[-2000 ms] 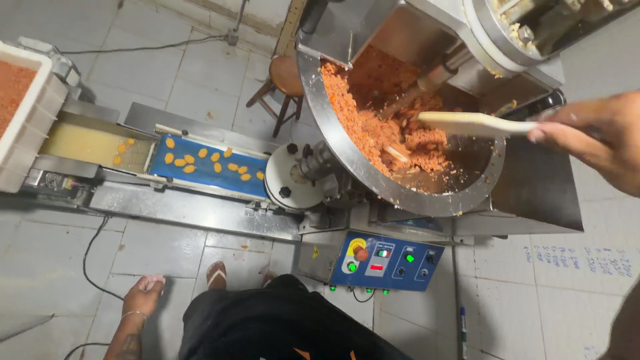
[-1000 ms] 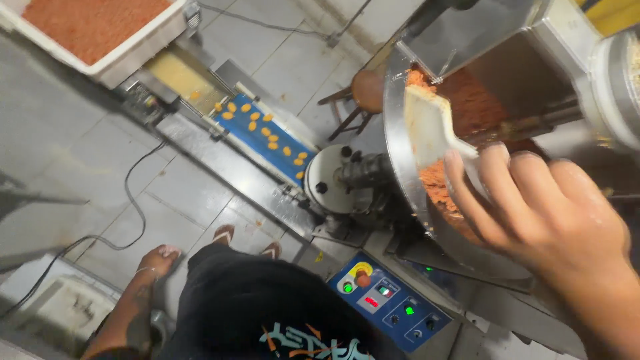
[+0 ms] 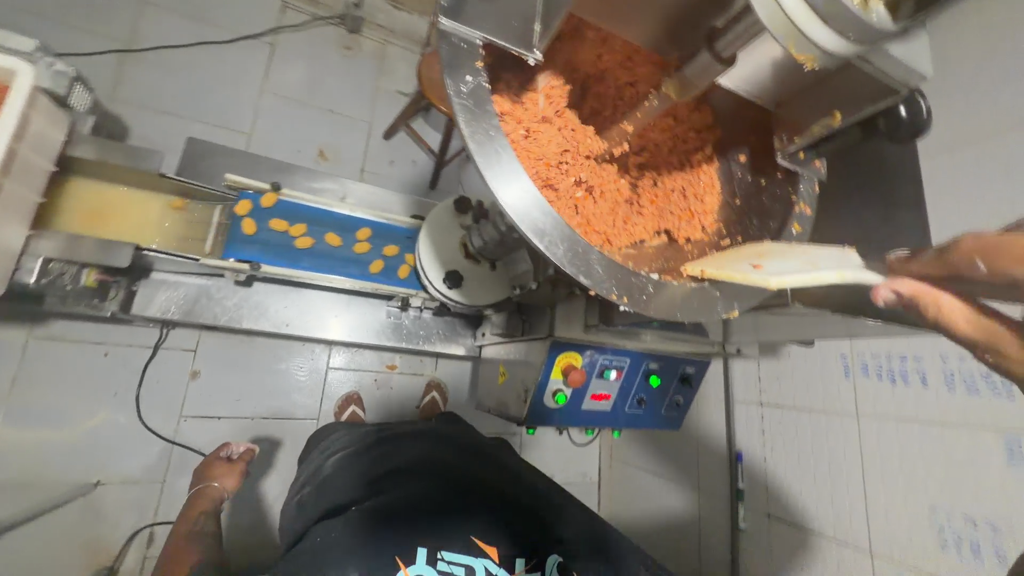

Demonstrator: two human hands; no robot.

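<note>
My right hand grips the handle of a pale flat scraper, whose blade lies over the near right rim of a round steel hopper. Orange shredded filling is heaped inside the hopper, with some bits stuck to the scraper's tip. My left hand hangs low at the left, its fingers closed on something small and pinkish that I cannot make out. Small yellow oval pieces lie on a blue conveyor belt beside the white round head of the machine.
A blue control panel with lit buttons faces me below the hopper. At the belt's far left is a trough of pale yellow liquid or batter, next to a white crate. Behind stands a wooden stool. A black cable runs across the floor.
The scraper was at the hopper's left side one second ago; now my right hand has it at the near right rim. The view has turned and shifted back.
</note>
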